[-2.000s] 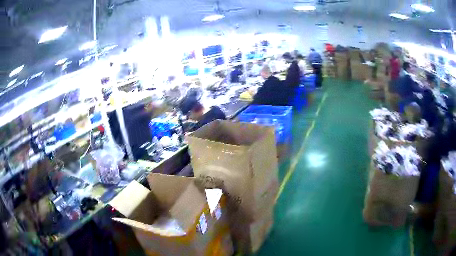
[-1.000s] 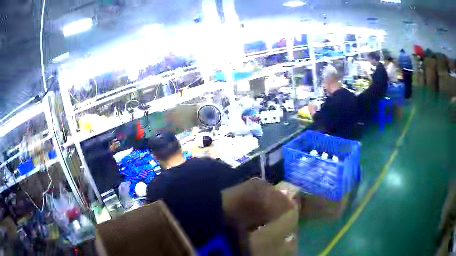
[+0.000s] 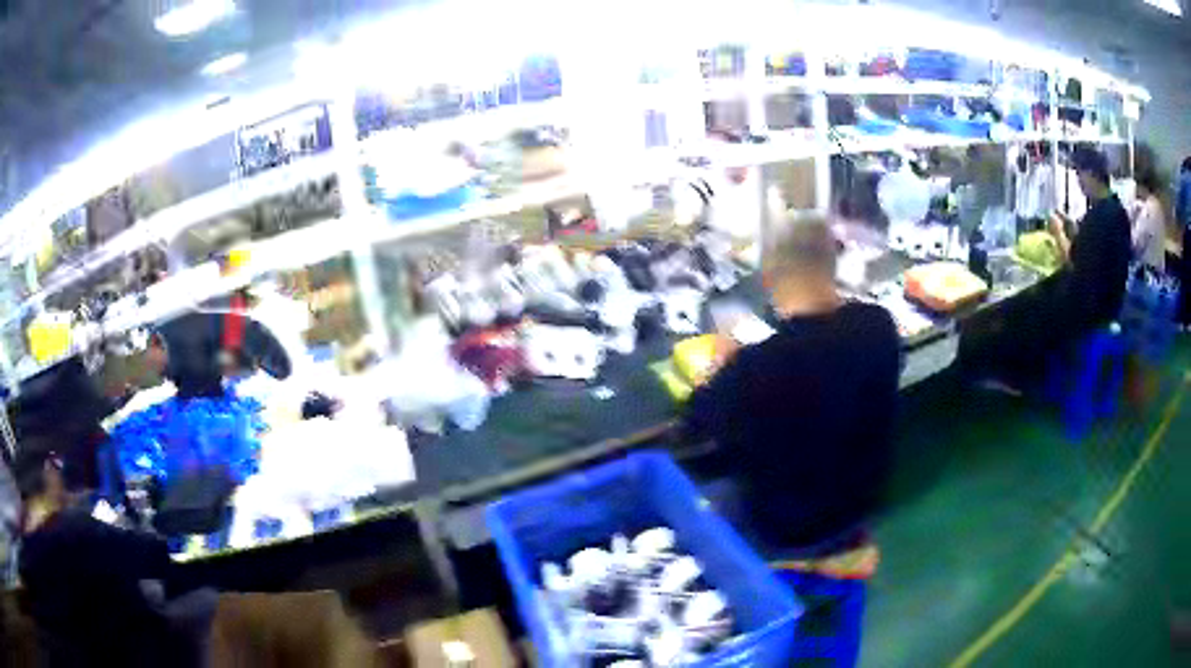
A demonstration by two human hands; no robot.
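Neither of my hands is in the picture. A blue plastic crate (image 3: 771, 613) stands nearest in front of me at the bottom centre, holding loosely piled white and dark parts (image 3: 640, 594). Behind it runs a long dark-topped workbench (image 3: 549, 444) with white and black units (image 3: 568, 287) grouped on it. A dark red item (image 3: 490, 355) and a white plastic-like heap (image 3: 431, 385) lie on the bench. A pile of bright blue pieces (image 3: 183, 437) is at the left. The view is blurred, so small parts cannot be told apart.
A person in black (image 3: 816, 405) sits at the bench right of the crate, on a blue stool (image 3: 829, 620). Another person (image 3: 92, 561) is at lower left, others at far right. Brown cartons (image 3: 287, 633) stand at the bottom. A yellow line (image 3: 1078, 561) crosses the green floor at right.
The view has moved forward and turned left. The blue crate and the seated person in black are nearer; the tall carton and orange-edged open carton from earlier are out of view.
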